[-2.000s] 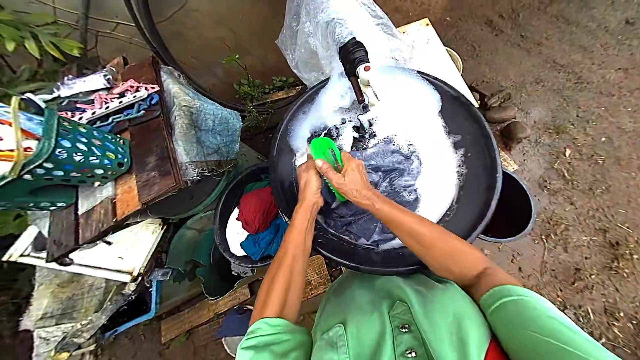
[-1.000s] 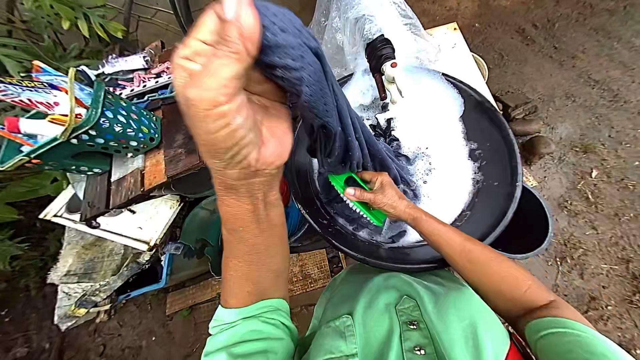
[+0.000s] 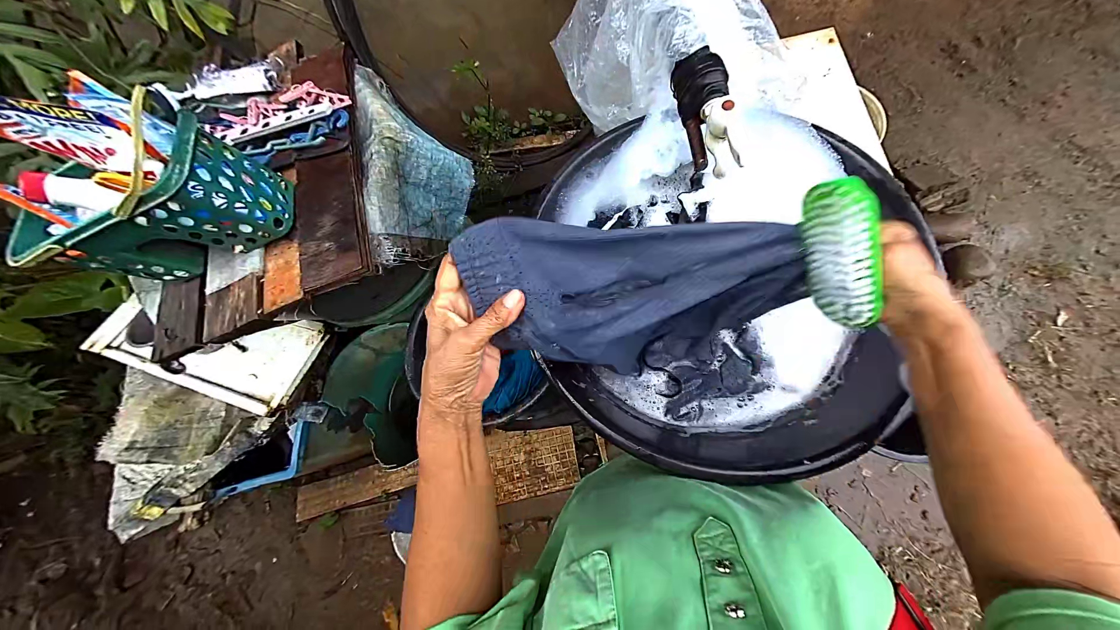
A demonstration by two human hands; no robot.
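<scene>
A wet dark blue garment (image 3: pixel 604 284) with a gathered elastic edge is stretched above the round black basin (image 3: pixel 744 464). My left hand (image 3: pixel 464 337) grips the elastic edge, thumb on top. At the garment's other end my right hand (image 3: pixel 914 276) holds a green scrub brush (image 3: pixel 842 254), its pale bristles facing left; whether those fingers also pinch the cloth cannot be told. White suds (image 3: pixel 796 341) and more dark wet cloth (image 3: pixel 704 367) lie in the basin below. A tap (image 3: pixel 719 131) wrapped in black material stands over the basin's far side.
Left of the basin is a dark bucket holding blue cloth (image 3: pixel 516 382). A green perforated basket (image 3: pixel 236 188) with packets and bottles sits on wooden boards (image 3: pixel 328 223) beside clothes pegs (image 3: pixel 289 105). Clear plastic sheeting (image 3: pixel 612 66) hangs behind the basin. A wooden board (image 3: pixel 534 459) lies near my left forearm.
The garment, bunched in the basin two seconds ago, is now spread above it. My left hand has come down from its raised position; my right hand and the brush have moved up and right.
</scene>
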